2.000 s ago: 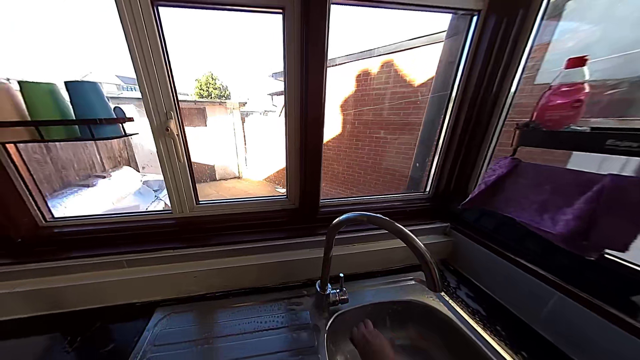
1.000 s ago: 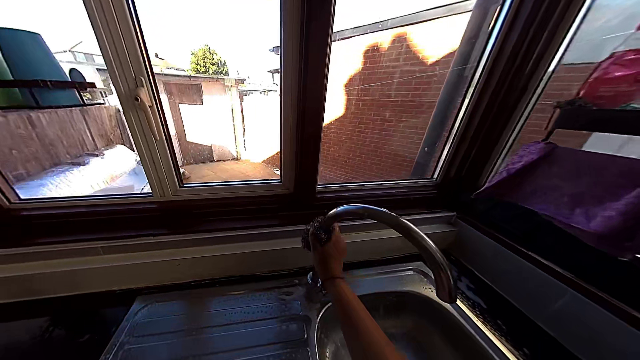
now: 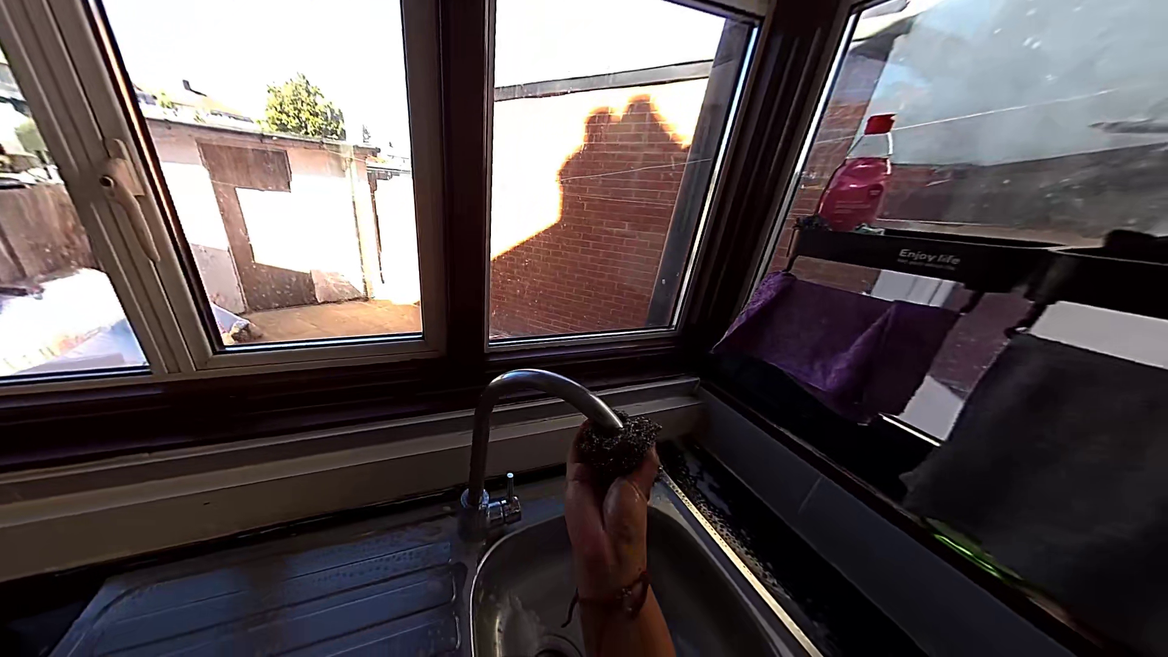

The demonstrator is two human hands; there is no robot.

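Observation:
My right hand [image 3: 610, 511] is raised over the steel sink basin [image 3: 511, 584], its fingers closed around a dark metal scouring pad [image 3: 619, 445]. The pad is at the spout end of the curved chrome tap [image 3: 538, 379], pressed against it or very near it. A thin cord bracelet [image 3: 620, 598] circles the wrist. The tap's small lever [image 3: 511, 488] stands at its base, left of the hand. My left hand is out of view.
A ribbed steel drainer [image 3: 301, 584] lies left of the basin. Windows rise behind the sill. At the right, a black rack [image 3: 922, 260] holds a pink bottle [image 3: 855, 182], with a purple cloth [image 3: 839, 338] and a dark grey cloth [image 3: 1049, 474] hanging below.
My right hand was low in the basin, then rose with the pad to the tap's bend, and has since moved right to the spout end. The view has swung right.

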